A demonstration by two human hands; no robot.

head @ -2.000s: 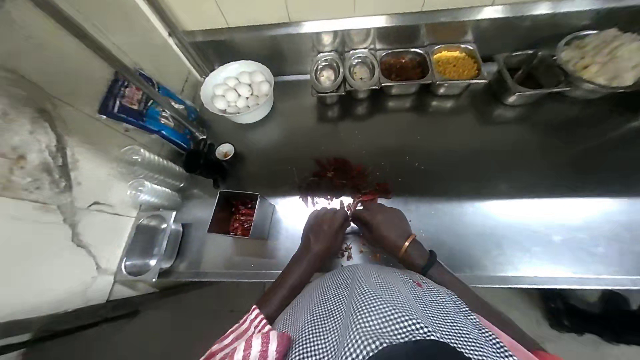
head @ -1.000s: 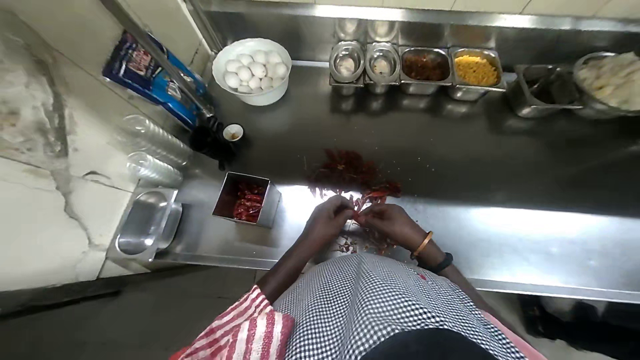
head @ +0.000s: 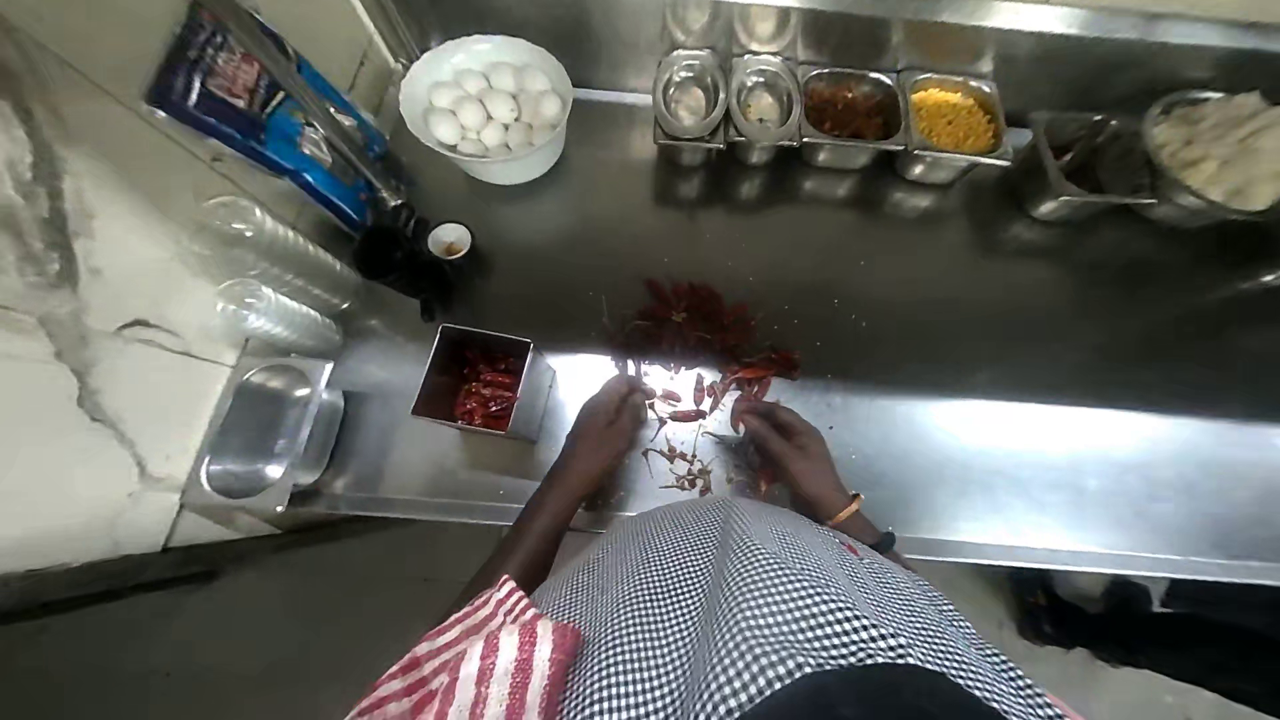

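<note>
A pile of dried red chillies (head: 690,320) lies on the steel counter, with a few loose chillies nearer me. My left hand (head: 608,420) is at the pile's near left edge; its fingertips are close together, and I cannot tell whether they hold anything. My right hand (head: 790,445) pinches a red chilli (head: 740,412) at the near right edge of the pile. Between my hands and nearer my apron lie broken-off chilli stems (head: 690,472). To the left, a square metal container (head: 540,395) has red chillies inside.
An oval steel pan (head: 325,440) sits at the left end. Behind are a white bowl (head: 510,165) of eggs, a small white cup (head: 450,240), steel containers (head: 842,152) of ingredients and a bowl (head: 1165,205) of pale pieces. Clear plastic containers (head: 280,315) stand by the wall.
My hands were together at the near side of the pile; now they are apart, the left one further left and the right one further right.
</note>
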